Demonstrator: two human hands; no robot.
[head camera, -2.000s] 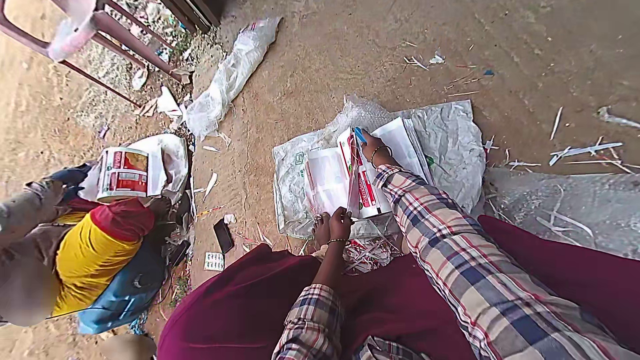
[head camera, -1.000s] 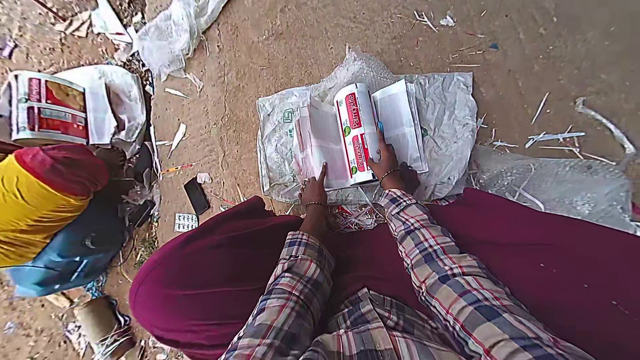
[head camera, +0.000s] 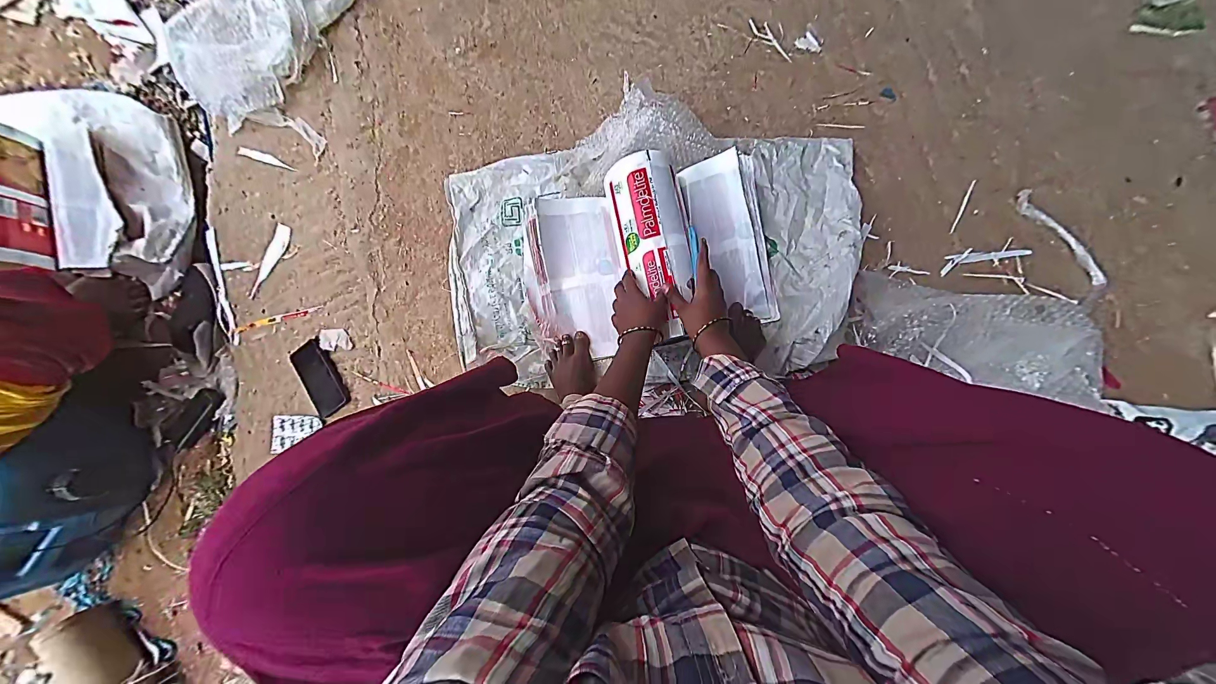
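Note:
A stack of printed plastic-like sheets (head camera: 727, 228) lies on a flattened white plastic sack (head camera: 812, 218). Its middle part curls up into a rounded fold (head camera: 646, 204) with red and white print, and pale sheet faces spread to either side. My left hand (head camera: 638, 309) presses on the lower left part of the fold, fingers bent. At the fold's lower right edge is my right hand (head camera: 703, 309), with a slim blue tool (head camera: 693, 249), perhaps a cutter, along its fingers. My bare feet rest at the near edge of the sheets, either side of my hands.
Bubble wrap (head camera: 988, 332) lies at the right, beside scattered paper strips (head camera: 988, 256). A black phone (head camera: 320, 378) and a blister pack (head camera: 293, 430) are on the ground at left. Further left sits another person, near a red-printed stack (head camera: 24, 204). Crumpled clear plastic (head camera: 237, 57) lies upper left.
Two seconds ago my right hand was at the top of the stack; it is now at the lower end of the fold. My left hand has moved up onto the fold. The view has shifted.

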